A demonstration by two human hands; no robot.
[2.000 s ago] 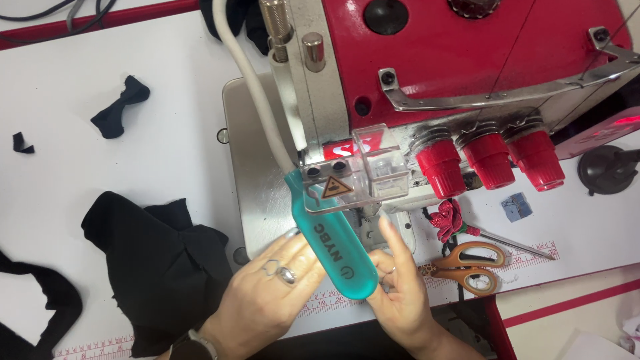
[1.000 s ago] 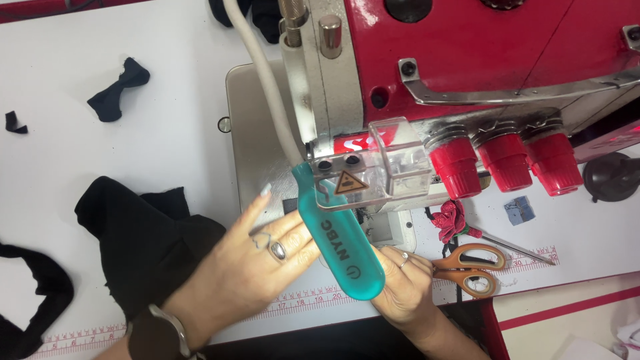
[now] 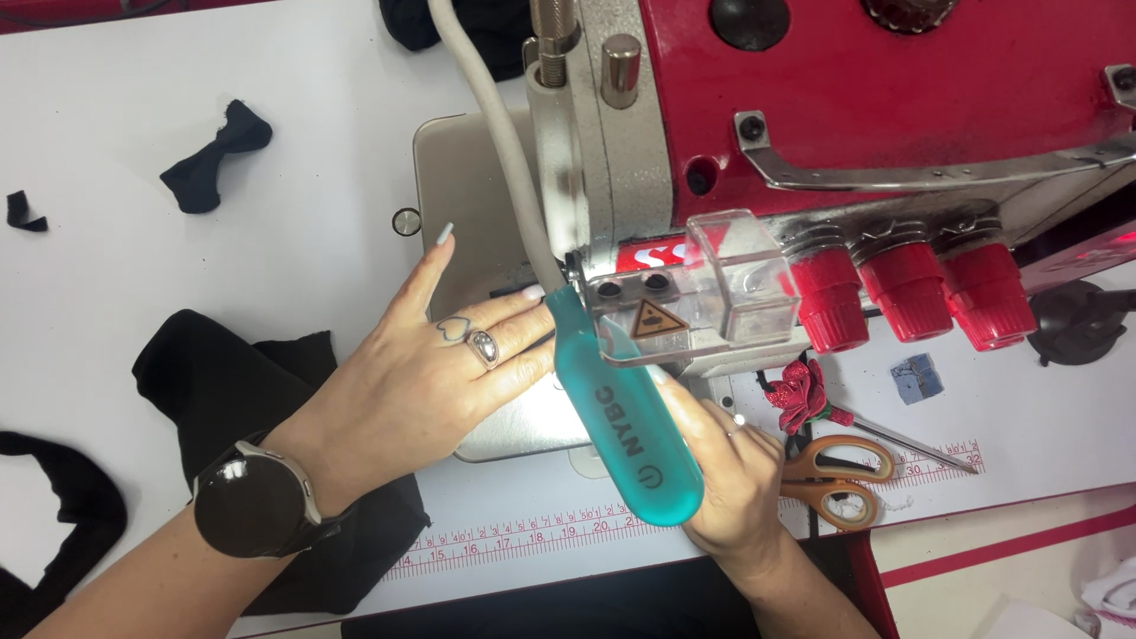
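My left hand (image 3: 426, 373) lies palm down over the metal bed plate (image 3: 479, 195) of a red sewing machine (image 3: 843, 98), thumb spread away; its fingertips reach behind the teal lamp head (image 3: 626, 422). On that wrist is a dark round watch (image 3: 253, 501). My right hand (image 3: 732, 470) is at the right of the lamp, fingers bent towards the needle area, partly hidden by the lamp and the clear plastic guard (image 3: 741, 284). Whether it pinches anything cannot be seen. Black fabric (image 3: 231, 382) lies under and beside my left wrist.
Orange-handled scissors (image 3: 839, 484), a red glitter flower (image 3: 799, 395) on a metal rod and a denim scrap (image 3: 917, 378) lie right of my right hand. Black scraps (image 3: 217, 158) lie at left. A printed measuring scale (image 3: 532, 537) runs along the front edge. Red tension knobs (image 3: 905, 288) stick out of the machine.
My left hand has moved away from the front edge, further over the bed plate, and its thumb has spread. My right hand has turned from an upright, open pose to bent fingers behind the lamp.
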